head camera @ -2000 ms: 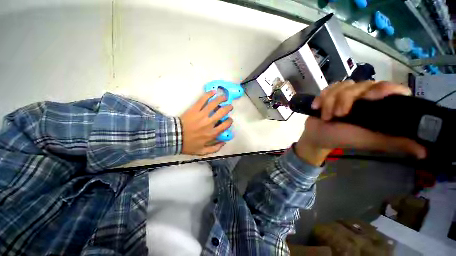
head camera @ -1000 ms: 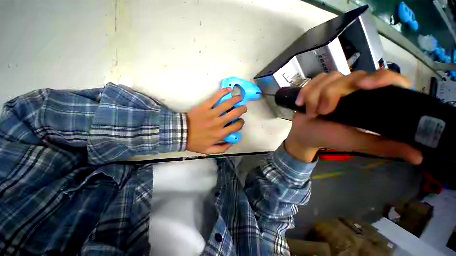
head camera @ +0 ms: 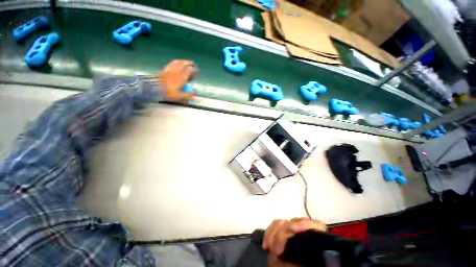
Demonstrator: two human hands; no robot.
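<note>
My left hand (head camera: 178, 81) is blurred at the near edge of the green conveyor belt (head camera: 209, 86). A bit of light-blue housing (head camera: 188, 88) shows at its fingers; most of it is hidden. My right hand (head camera: 292, 233) holds the black electric screwdriver (head camera: 323, 249) at the bottom of the view, by the bench's front edge. The grey-and-black screw feeder (head camera: 274, 154) stands on the off-white bench (head camera: 167, 172), with its metal pickup point (head camera: 258, 171) on the white front.
Several blue housings, one of them here (head camera: 266, 90), lie along the belt. A black curved object (head camera: 345, 167) and another blue housing (head camera: 393, 173) lie on the bench right of the feeder. A feeder cable (head camera: 306, 195) crosses the bench. Cardboard sheets (head camera: 302, 31) lie beyond the belt.
The view has shifted towards the belt. My left hand has moved from the housing on the bench to the belt. The screwdriver has moved back from the housing to the bench's front edge.
</note>
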